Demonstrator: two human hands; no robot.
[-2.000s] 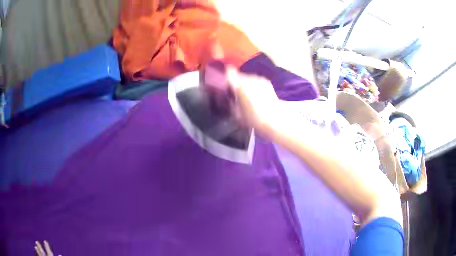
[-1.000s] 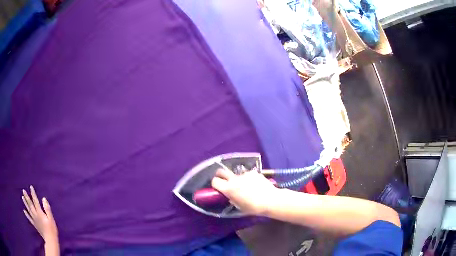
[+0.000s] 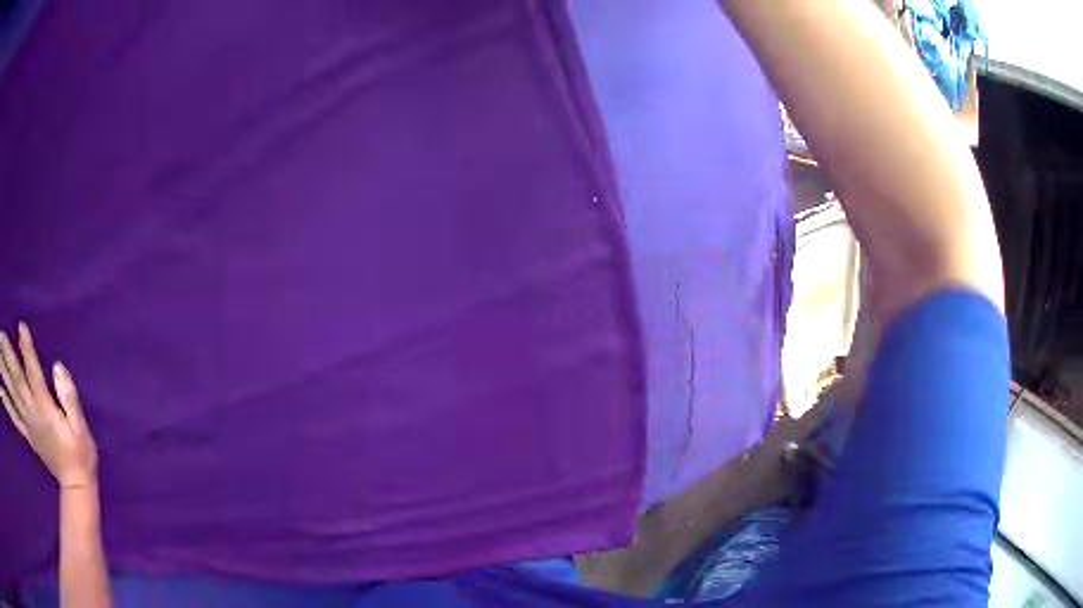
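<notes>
A dark purple garment (image 3: 356,285) lies spread over the lighter blue-violet table cover (image 3: 701,238), its hem running down the right side and along the near edge. My left hand (image 3: 45,416) rests flat on the garment at the far left, fingers apart, holding nothing. My right forearm reaches up past the top right edge of the picture, so my right hand is cut off. The iron is not in view.
Whitish wrapping (image 3: 819,303) hangs beside the table's right edge. Blue plastic (image 3: 947,42) shows in a box at the top right. A pale surface (image 3: 1045,487) stands at the lower right. Dark floor lies beyond the table.
The iron and my right hand have left the picture past the top edge; the right arm now points away from me. My left hand stays on the garment, nearer the left edge.
</notes>
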